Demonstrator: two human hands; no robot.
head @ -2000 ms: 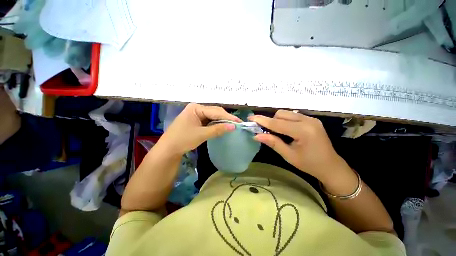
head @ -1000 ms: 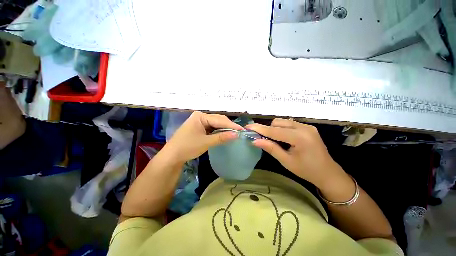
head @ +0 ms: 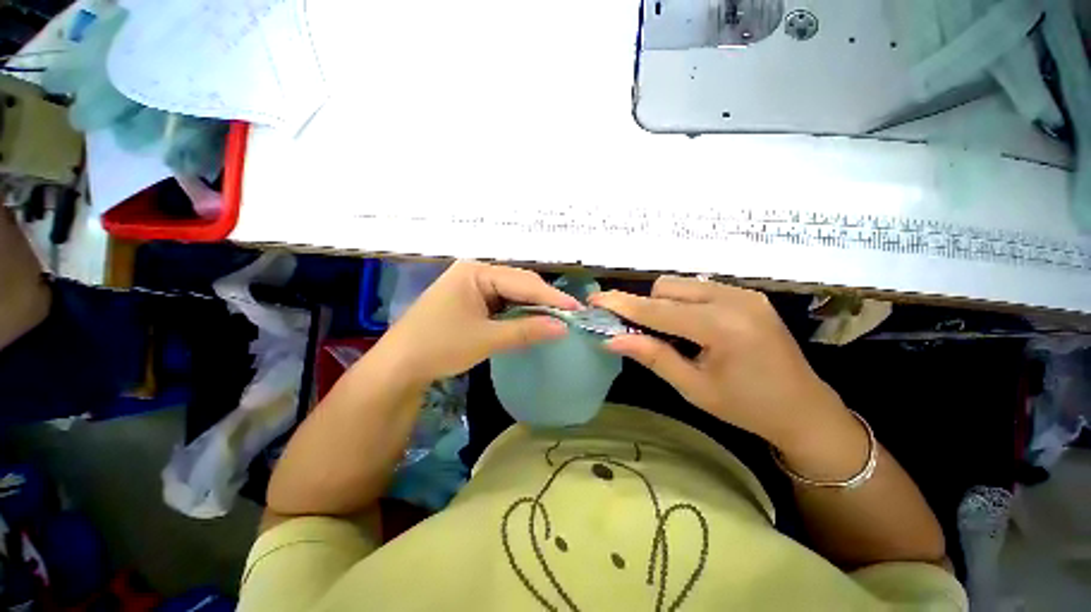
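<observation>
A pale green fabric piece (head: pixel 553 380) hangs below my fingers, just in front of the table edge. My left hand (head: pixel 473 320) pinches the top edge of the piece between thumb and fingers. My right hand (head: pixel 706 335) is at the same edge, close to the left fingertips. Thread snips (head: pixel 608 322) show as a small silver and dark shape between my right thumb and forefinger, with their points at the seam. Most of the snips is hidden by the fingers.
The white table (head: pixel 479 132) has a ruler scale along its front edge. A metal machine bed (head: pixel 766 84) and green strips (head: pixel 999 72) are at the right. A red basket (head: pixel 180 227) and a paper pattern (head: pixel 215 60) are at the left. A person's arm shows at the left rim.
The view has shifted slightly. Both hands stay at the fabric edge with only small finger movements, and the bright surface at the fingertips looks darker than two seconds ago.
</observation>
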